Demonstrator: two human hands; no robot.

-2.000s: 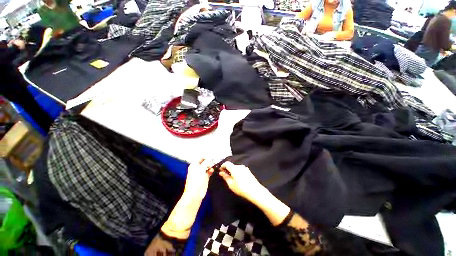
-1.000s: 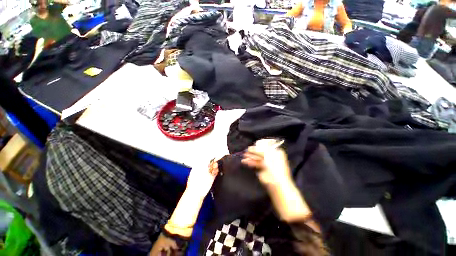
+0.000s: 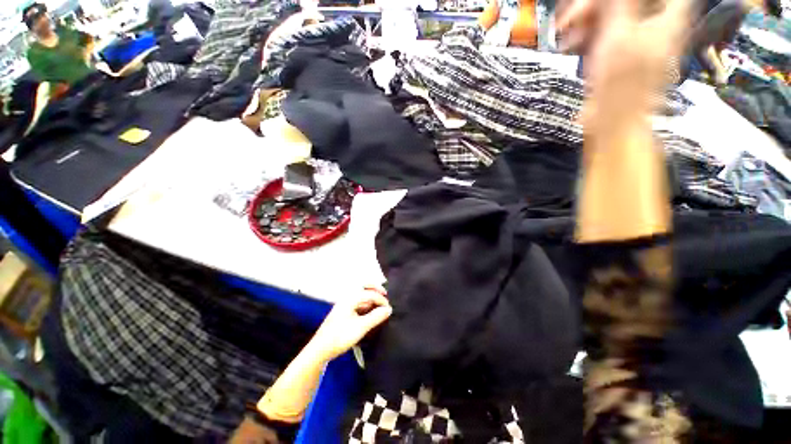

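Observation:
A large black garment lies heaped over the table edge and down toward my lap. My left hand is at its left edge, fingers pinched on the black cloth. My right hand is raised high at the upper right, blurred and cut off by the top edge; whether it holds a needle or thread cannot be seen. A round red tray with dark buttons sits on the white table, left of the garment.
A dark packet and shiny plastic lie in the tray. Striped and plaid garments are heaped behind. A plaid garment hangs at the left by a blue edge. A person in green is at the upper left.
My right hand has moved from beside my left hand, up and right, far from the cloth. My left hand stays at the garment's edge. The view has shifted slightly.

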